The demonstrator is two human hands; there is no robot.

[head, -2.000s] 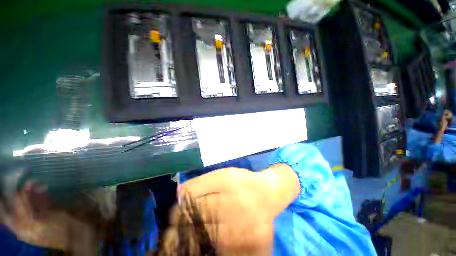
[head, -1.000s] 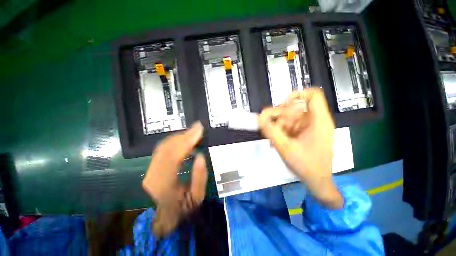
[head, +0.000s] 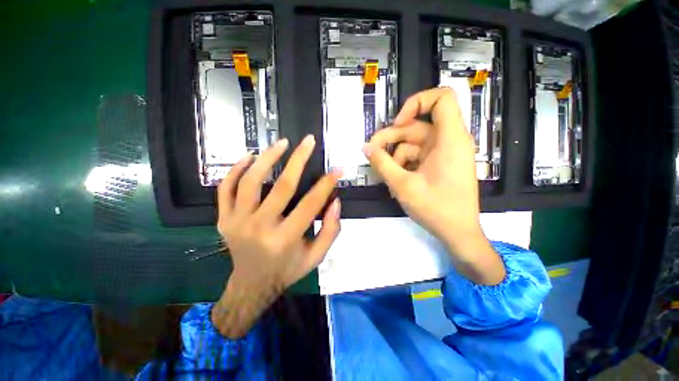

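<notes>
A black foam tray (head: 298, 89) holds a row of several phone mid-frame assemblies, each with an orange flex end and a black strip. My left hand (head: 272, 212) is spread, palm down, over the tray's front edge, its index fingertip at the lower end of the second assembly (head: 346, 104). My right hand (head: 435, 164) is over the right side of that assembly and the gap beside the third, thumb and index finger pinched together. I cannot tell whether a small piece is between them. A white sheet (head: 372, 257) lies in front of the tray, partly under my right hand and wrist.
Tweezers (head: 207, 252) lie on the green mat (head: 52, 223), left of my left wrist. A clear gridded sheet (head: 123, 141) lies left of the tray. Dark stacked trays (head: 633, 149) stand at the right. A clear plastic bag (head: 572, 11) is at the top right. Blue clothing shows at the bottom left.
The short white strip at my right fingertips no longer shows. My left hand has opened and spread over the tray edge. My right hand has shifted slightly left. The view has moved closer to the tray.
</notes>
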